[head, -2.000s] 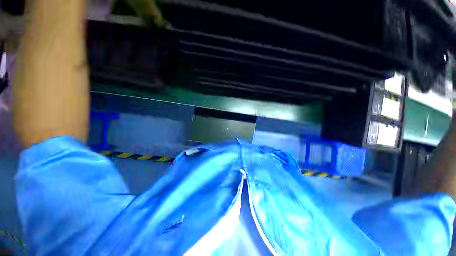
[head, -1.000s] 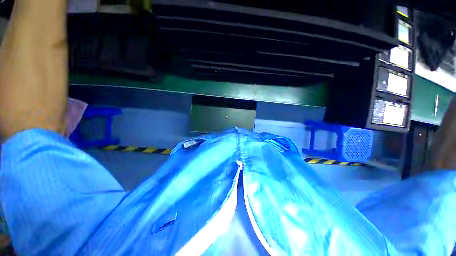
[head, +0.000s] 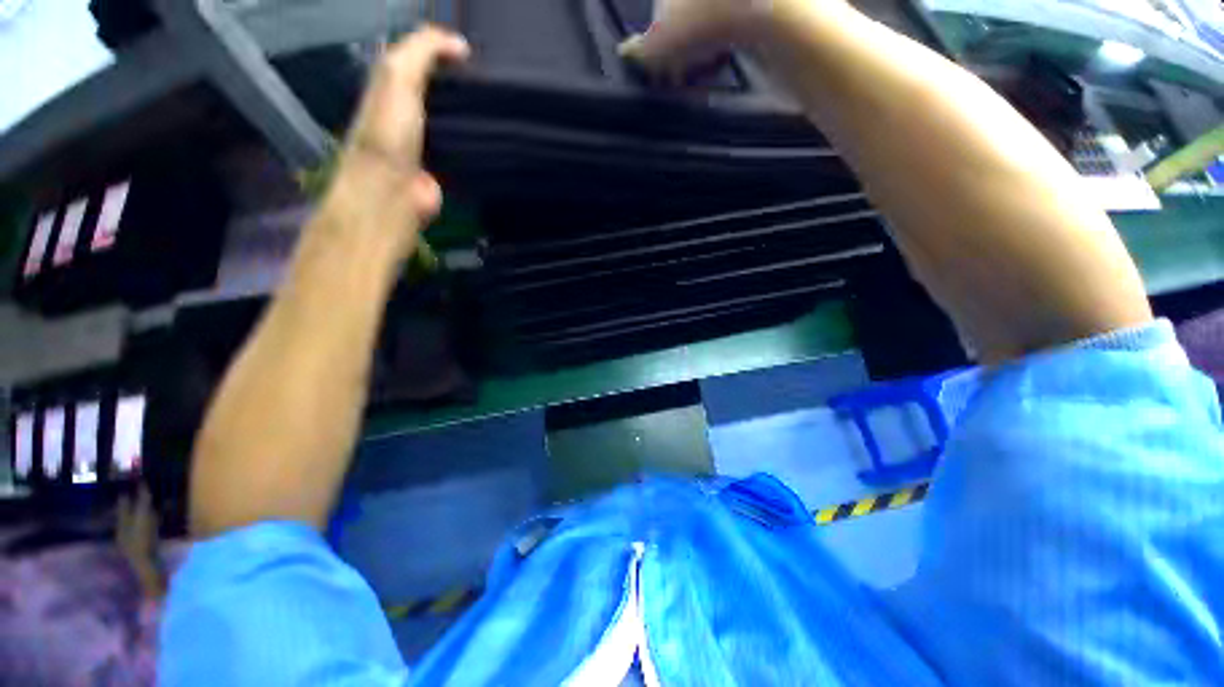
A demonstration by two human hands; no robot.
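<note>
A thick pile of stacked black trays [head: 685, 269] stands on the green surface in front of my body. The top tray [head: 517, 40] shows dark pockets at the picture's upper edge. My left hand [head: 403, 128] is at the pile's left end, thumb and fingers apart, with nothing visible in it. My right hand [head: 698, 34] is over the top tray with its fingers bent down at a dark pocket. It is partly cut off by the upper edge, and whether it grips anything is hidden.
Trays of phones with lit screens [head: 81, 436] are at the left, beside another person's hand [head: 137, 530] and pinkish sleeve. More lit phones [head: 74, 231] lie further up. A blue stool [head: 893, 430] stands on the floor beyond the green edge [head: 631, 380], near yellow-black tape [head: 873, 506].
Both hands have come into view at the pile's top. The view has turned: the lit phones at the right are gone from sight, and others and a person's arm show at the left.
</note>
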